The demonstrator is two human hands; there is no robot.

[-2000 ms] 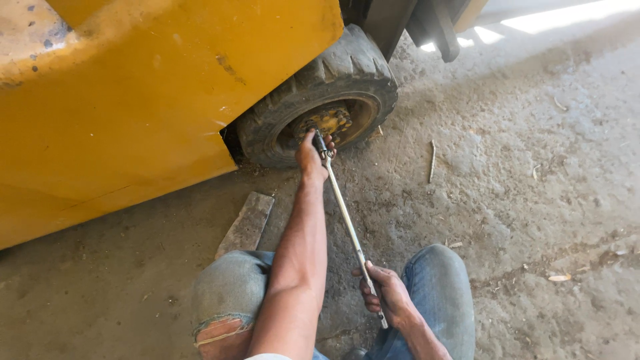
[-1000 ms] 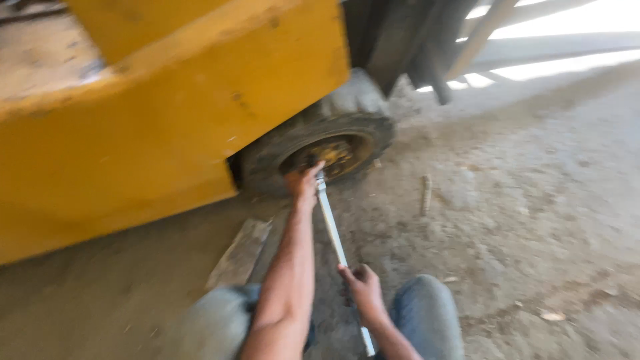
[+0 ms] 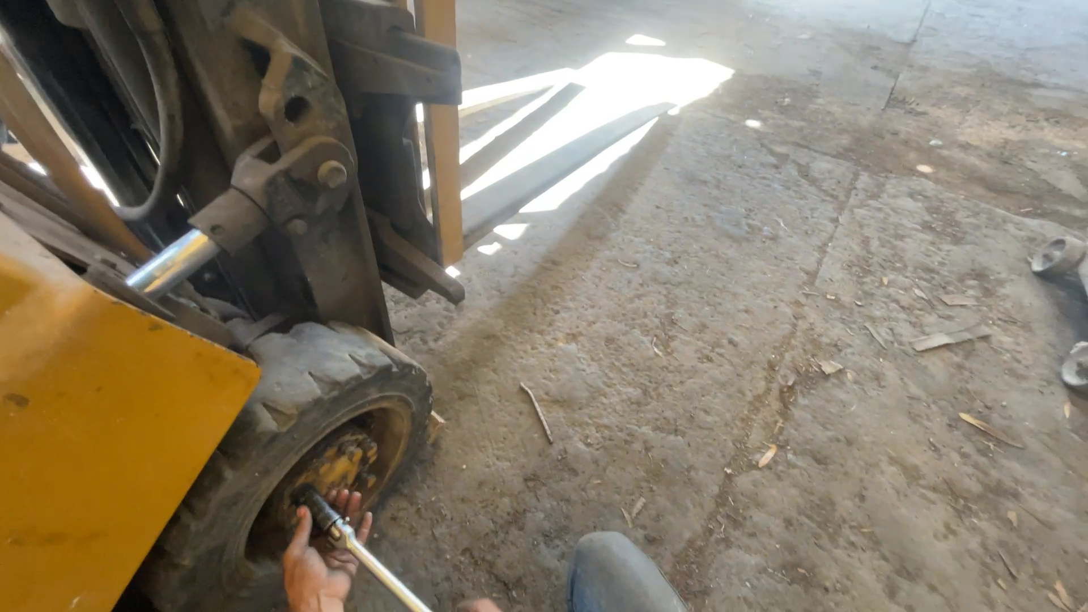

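A long-handled socket wrench (image 3: 382, 574) runs up from the bottom edge to the wheel of a yellow forklift. Its dark socket (image 3: 318, 507) meets the rusty yellow hub (image 3: 344, 466), inside the rim of the worn black tire (image 3: 310, 374). My left hand (image 3: 325, 552) lies palm up under the socket and the wrench head, fingers spread around them; whether it grips them is unclear. Only a small part of my right hand (image 3: 480, 605) shows at the bottom edge, beside the wrench handle, and its fingers are out of sight.
The forklift's yellow body panel (image 3: 102, 425) stands at left, with the mast (image 3: 289, 170) and a tilt cylinder rod (image 3: 174, 262) above the tire. A fork (image 3: 561, 166) reaches over sunlit floor. A steel rod piece (image 3: 536, 412) and wood scraps (image 3: 950, 337) lie on concrete. My knee (image 3: 625, 574) is at bottom.
The view has swung up and to the right. My left hand's fingers have spread beneath the socket. My right hand, earlier seen on the wrench handle, is now mostly out of frame.
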